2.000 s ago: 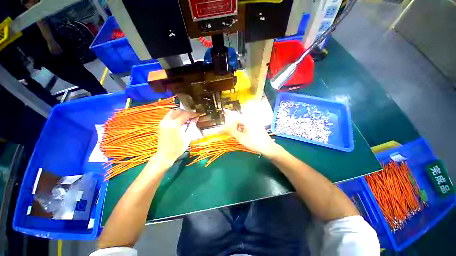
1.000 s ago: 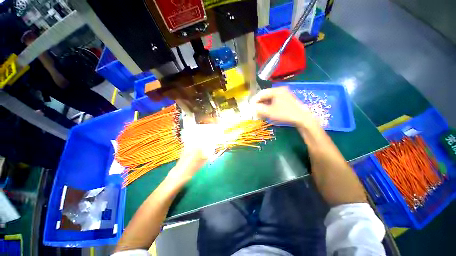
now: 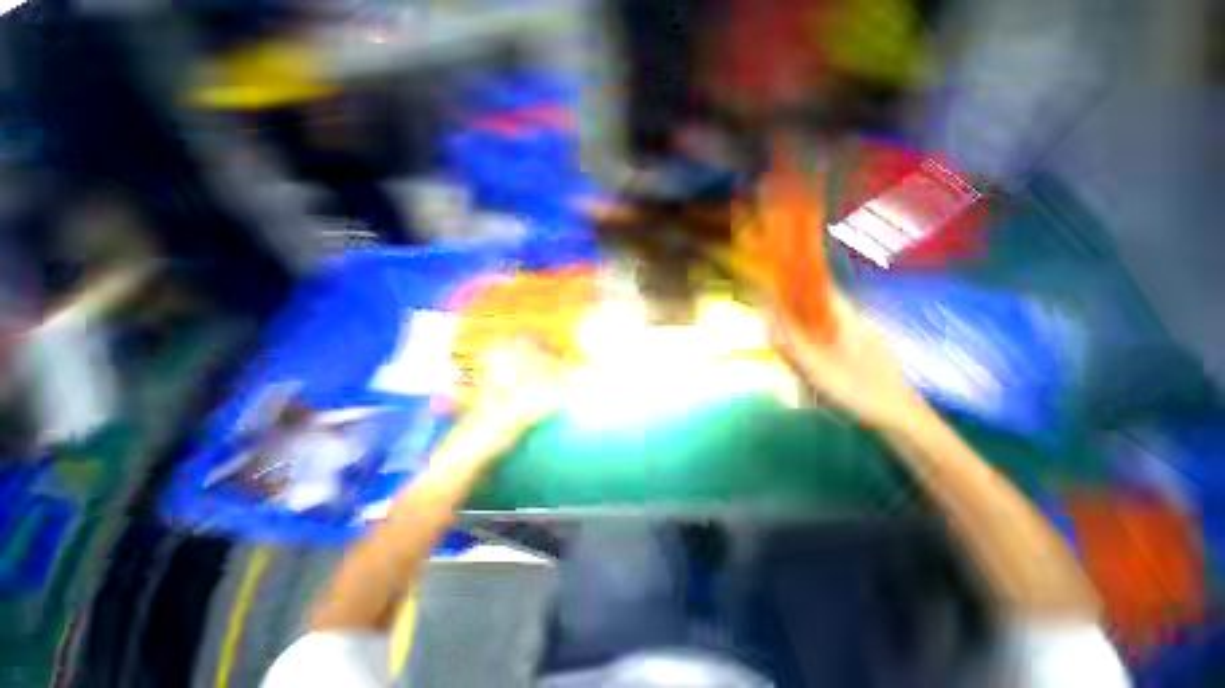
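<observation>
The frame is strongly blurred, with white glare over the work area. My left hand (image 3: 517,376) is at the near edge of the orange wires (image 3: 531,303), left of the glare; its fingers are washed out. My right hand (image 3: 853,370) is right of the glare, beside the light blue terminal tray (image 3: 987,352). An upright orange streak (image 3: 795,249) rises from its fingers; I cannot tell if it is wires or blurred fingers. The dark press (image 3: 672,222) stands behind the glare. Single wires and terminals cannot be made out.
A large blue bin (image 3: 329,329) with pale plastic and papers is at the left. A red bin (image 3: 947,222) and the pale streaked lamp head (image 3: 873,231) are behind the tray. Orange leads (image 3: 1142,551) lie at the far right. The green bench edge (image 3: 699,511) is in front of my lap.
The view has swung and blurred, and the scene sits further right and smaller. The orange streak at my right hand is new. My left hand now shows further left, by the wire pile.
</observation>
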